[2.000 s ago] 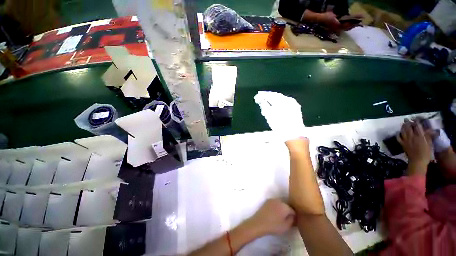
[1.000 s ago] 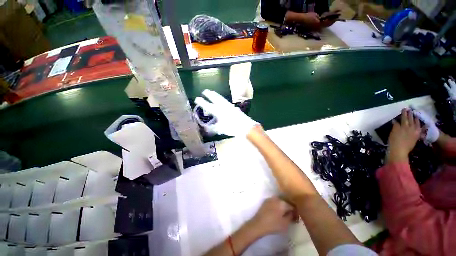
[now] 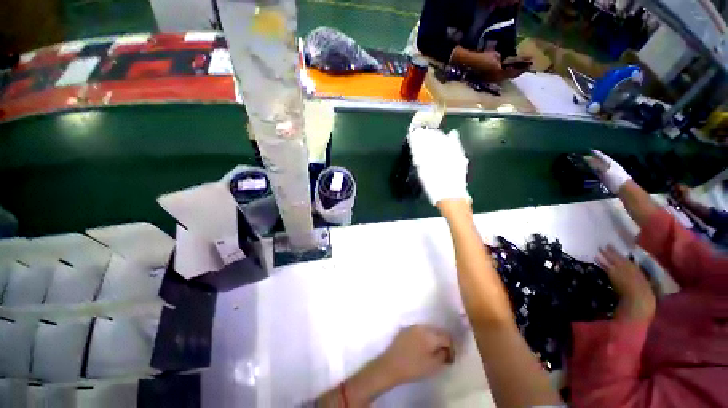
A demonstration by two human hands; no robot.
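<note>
My right hand [image 3: 441, 169], in a white glove, is over the belt with its fingers closed around a black retail box [image 3: 407, 171]; the box's pale flap shows above my fingers. My left hand [image 3: 419, 351], bare with a red bracelet, is curled over the white table [image 3: 359, 295], with nothing visible in it. An open retail box [image 3: 227, 267] with raised white flaps stands at the table's back left. Two bagged round black products [image 3: 249, 185] [image 3: 336, 187] with white labels stand either side of the post.
A wrapped post [image 3: 279, 127] rises before the green belt [image 3: 511, 155]. Packed rows of open boxes [image 3: 120, 275] are at left. Tangled black cables [image 3: 547, 287] lie at right, beside a red-pink sleeve [image 3: 631, 351]. Another person's gloved hand [image 3: 611, 171] is over the belt.
My right hand has moved from beside the post, rightward to the black box, and closed on it. The neighbour's gloved hand now reaches over the belt. The view has shifted.
</note>
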